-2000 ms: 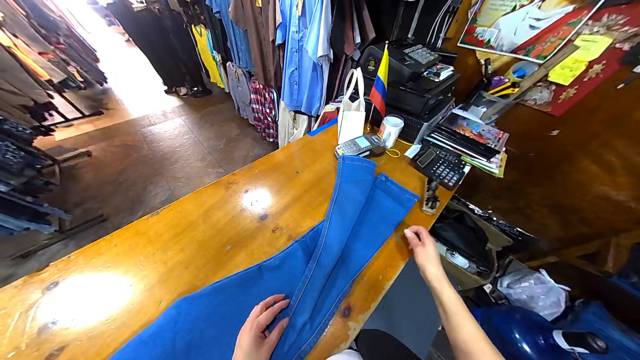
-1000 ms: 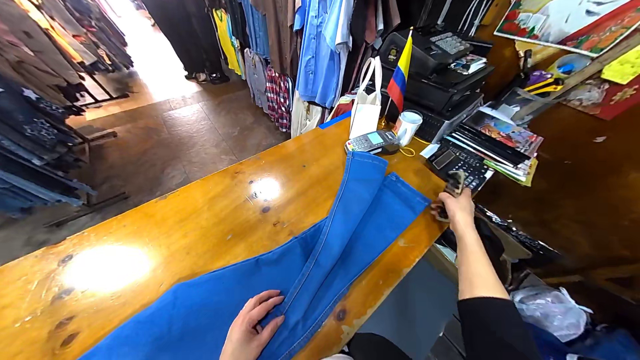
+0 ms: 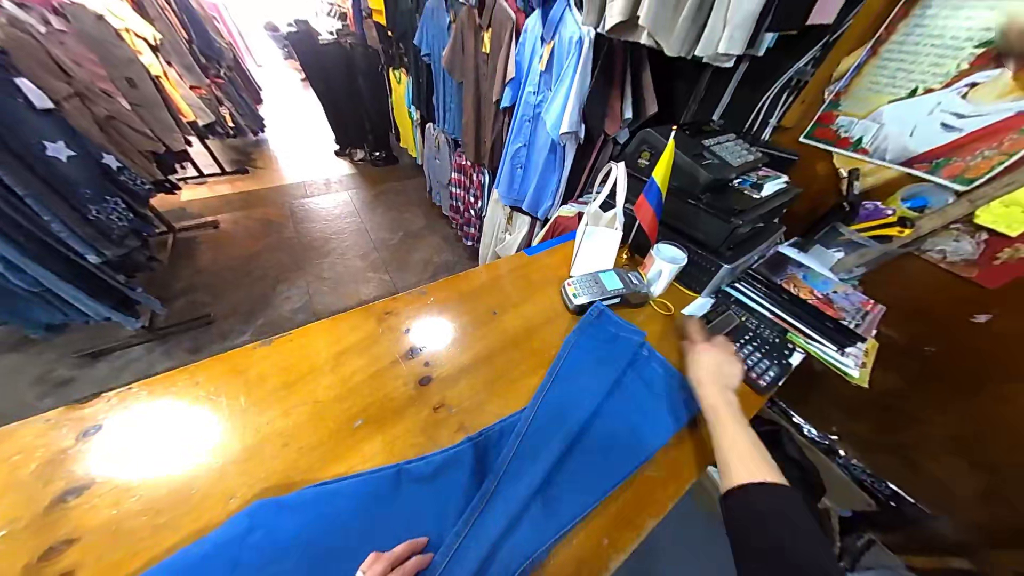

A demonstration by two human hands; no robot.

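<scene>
Blue denim trousers (image 3: 480,480) lie along the wooden counter (image 3: 320,384), their legs partly overlapping and the hems toward the card terminal (image 3: 606,288). My left hand (image 3: 398,558) is at the bottom edge of the view, its fingers resting on the denim; the rest of it is out of view. My right hand (image 3: 712,360) is blurred, between the trouser hems and a black desk calculator (image 3: 756,340). Whether it holds anything cannot be made out. A white mug (image 3: 663,268) stands beside the terminal.
A white tote bag (image 3: 600,232), a small yellow, blue and red flag (image 3: 654,192) and a cash register (image 3: 696,160) stand at the counter's far end. Magazines and folders (image 3: 824,300) lie right of the calculator. Clothes racks (image 3: 72,168) line the shop floor.
My right hand has moved from the counter's right edge up to the calculator. A small dark object, seen beside the calculator earlier, is no longer distinct. My left hand stays on the denim.
</scene>
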